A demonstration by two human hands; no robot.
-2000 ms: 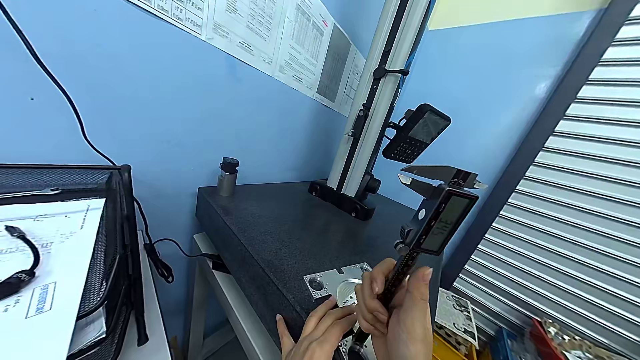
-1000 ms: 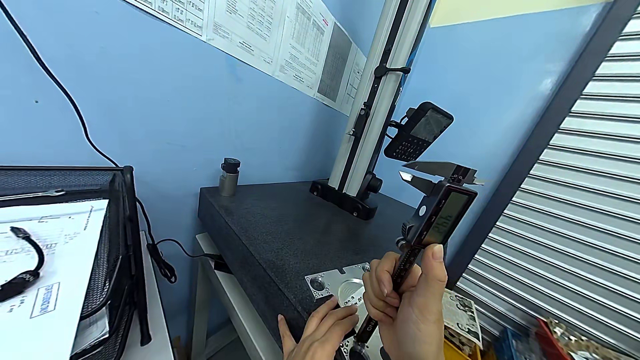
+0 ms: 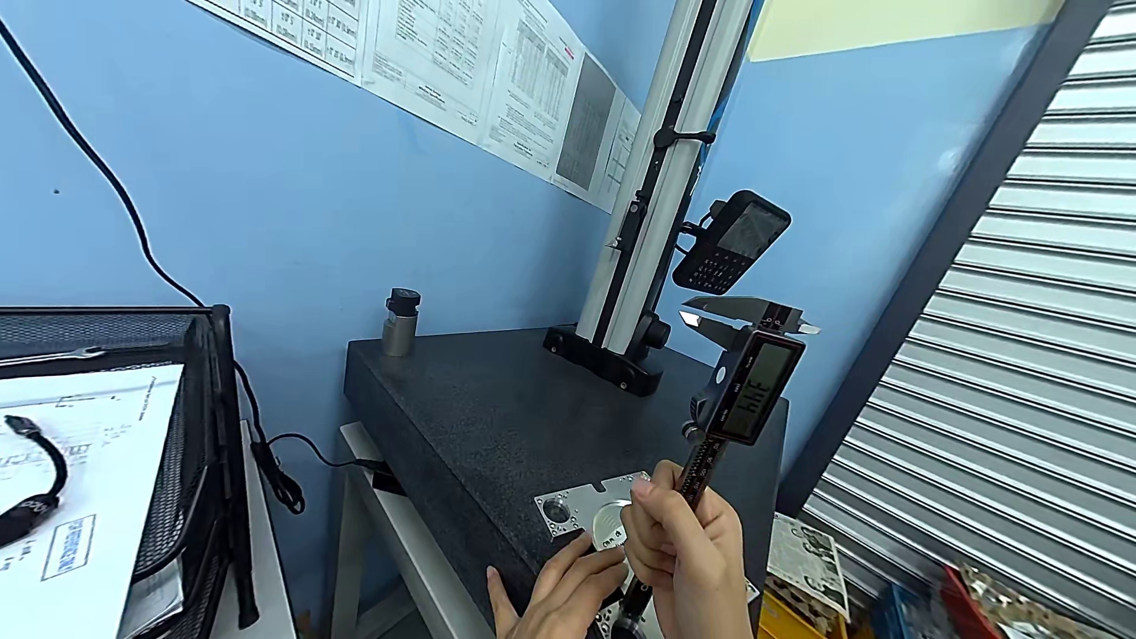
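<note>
My right hand [image 3: 688, 550] grips the beam of a digital caliper [image 3: 754, 386], held upright and tilted, its jaws at the top a little apart and its display lit. Below and left of it, my left hand [image 3: 568, 590] rests with fingers spread at the edge of a flat metal plate [image 3: 572, 501] with round holes; whether it holds the plate or a dark piece beside it, I cannot tell. The plate lies on the near part of a dark granite surface plate [image 3: 497, 417]. My hands hide much of the metal plate.
A height gauge column [image 3: 643, 204] with a display unit [image 3: 732, 244] stands at the back. A small capped bottle [image 3: 400, 324] is at the back left corner. On the left, a mesh tray [image 3: 217, 426] holds papers, a wrench [image 3: 53, 357] and a cable. Bins [image 3: 967, 603] sit low right.
The right hand has turned the caliper slightly, and its display now faces the camera more. The grip on the beam stays, and the left hand remains by the metal plate.
</note>
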